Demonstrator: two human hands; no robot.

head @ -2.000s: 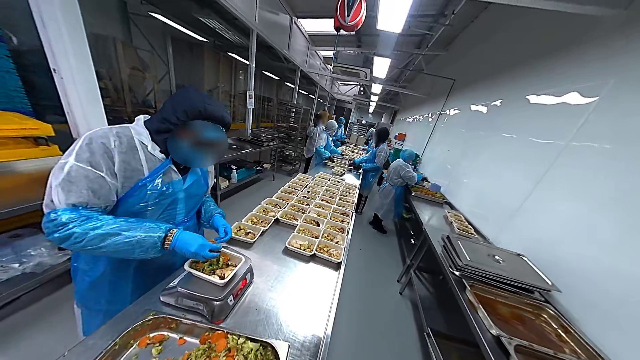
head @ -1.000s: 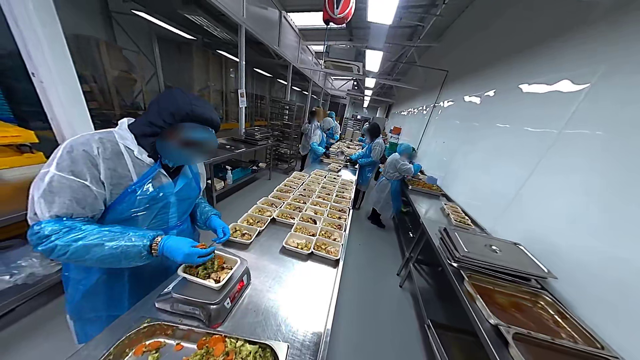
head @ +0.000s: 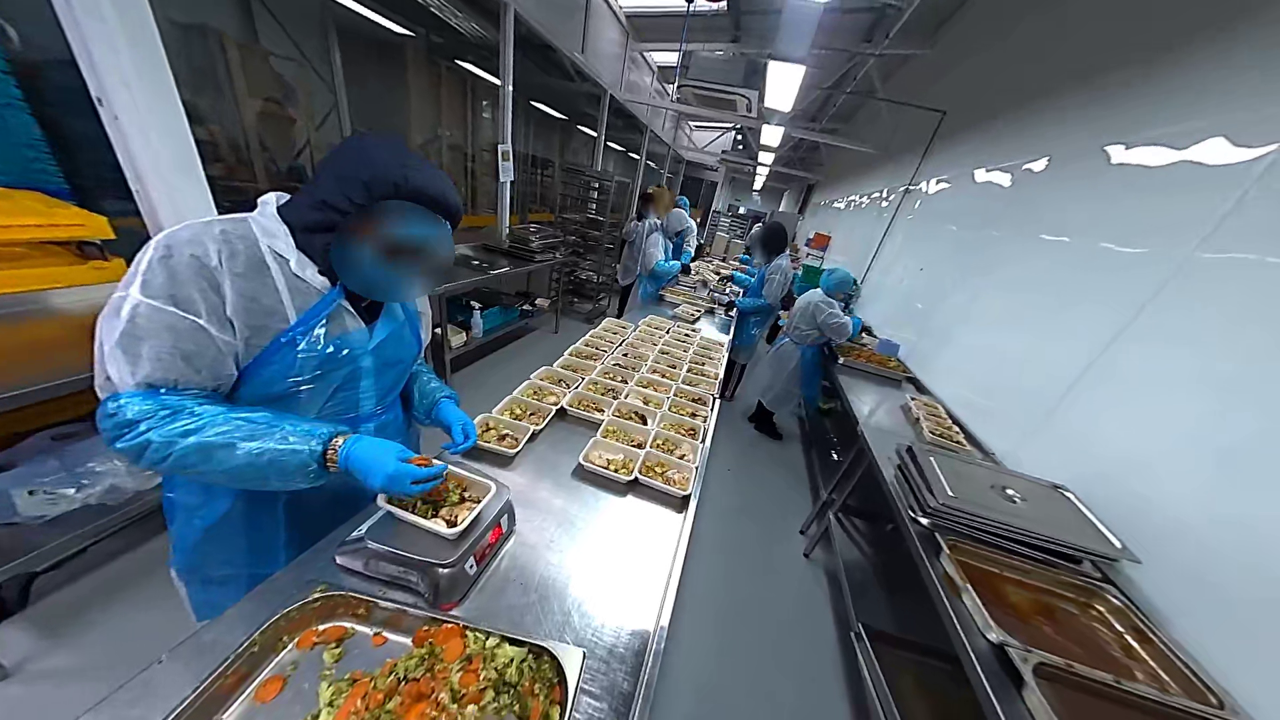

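Observation:
Neither my left hand nor my right hand is in view. In front, on a long steel table [head: 560,545], a digital scale [head: 430,560] bears a white tray of vegetables and pale pieces [head: 445,505]. A co-worker's gloved hand [head: 390,468] is over that tray, with orange carrot at its fingertips; the co-worker's other hand [head: 455,427] hovers just behind it. A steel pan [head: 575,655] at the near edge holds sliced carrots and chopped green vegetables [head: 440,680]. Several rows of filled white trays [head: 612,460] stand farther along the table.
The co-worker [head: 270,330] stands at the left of the table. Other people [head: 815,325] work farther back. A side counter on the right carries steel lids [head: 1020,500] and pans with brown residue [head: 1080,620]. A grey floor aisle [head: 760,560] runs between table and counter.
The co-worker's hand at the tray has moved slightly, and the other hand now sits farther from it, off the tray. The tray remains on the scale.

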